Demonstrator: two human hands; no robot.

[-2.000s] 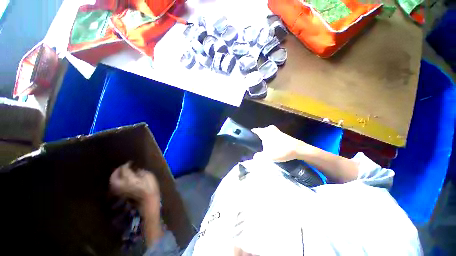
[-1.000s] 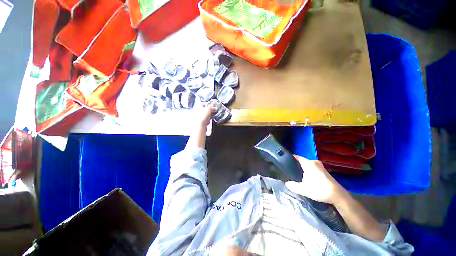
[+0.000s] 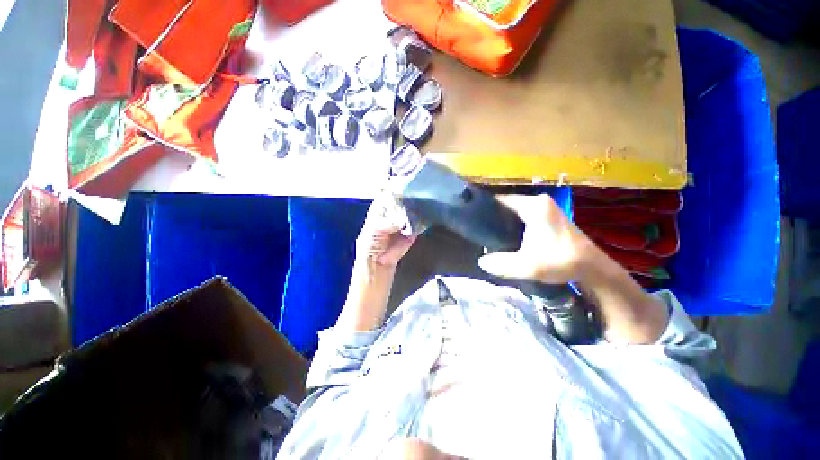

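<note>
My right hand [image 3: 548, 243] holds the dark grey thread trimmer [image 3: 454, 205], its flat head pointing up and left. My left hand [image 3: 387, 235] is at the table's front edge, its fingers closed around a small pale grey sewn piece [image 3: 403, 216] that is mostly hidden by the fingers and the trimmer head. The trimmer head is up against the left hand; whether it touches the piece is hard to tell. A loose heap of grey sewn pieces [image 3: 346, 101] lies on the white sheet beyond. A dark ribbed tube [image 3: 568, 316] shows below my right wrist.
Orange fabric pouches [image 3: 184, 121] lie at the table's left, another orange pouch [image 3: 490, 40] at the far middle. The brown table board [image 3: 575, 108] has a yellow edge strip. An open carton [image 3: 180, 314] stands lower left. Blue bins [image 3: 728, 180] stand below and right; red-orange pieces [image 3: 629, 225] are stacked in one.
My left hand has drawn back from the heap's near edge with a grey piece. The trimmer has moved up and left to meet it. The view has shifted slightly.
</note>
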